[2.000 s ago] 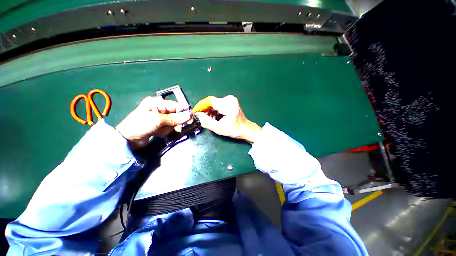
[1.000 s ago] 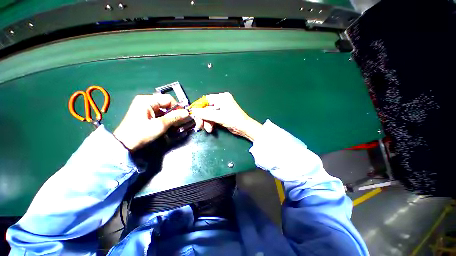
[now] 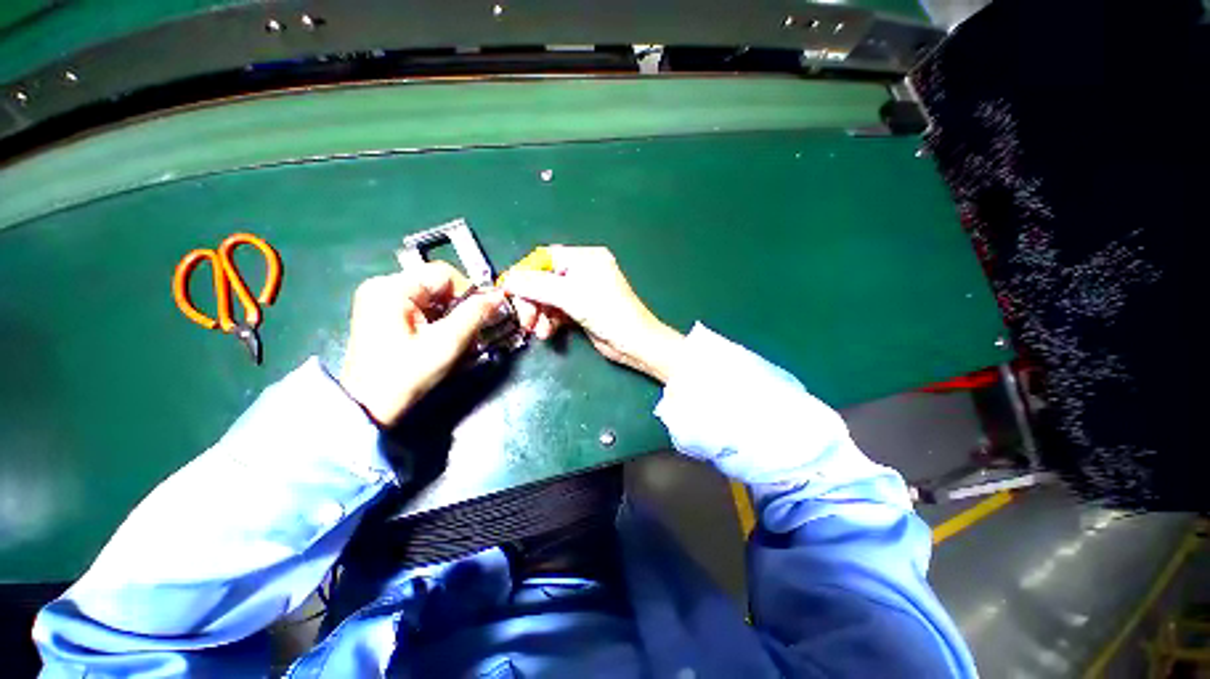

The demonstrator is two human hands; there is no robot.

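Observation:
A flat silver-grey wire-arranging fixture [image 3: 463, 248] with an open window at its far end lies on the green bench top, partly hidden by my hands. My left hand [image 3: 409, 334] is at the fixture's left side, its thumb and fingers pinched over the slotted part. My right hand [image 3: 581, 300] is at the right side and holds a small yellow-orange-handled tool [image 3: 536, 260], mostly hidden, its tip at the fixture. Fine wires between the fingertips are too small to tell apart.
Orange-looped scissors [image 3: 227, 287] lie on the green bench top [image 3: 743, 252] at left. A ribbed black cable bundle [image 3: 511, 520] is at the bench's near edge. A conveyor rail [image 3: 398, 36] runs beyond. A large black cable mass [image 3: 1075, 265] hangs at right.
My left hand has turned and its wrist has moved back, so the scissor blades now show. My right hand stays by the fixture with the tool. The view has shifted slightly.

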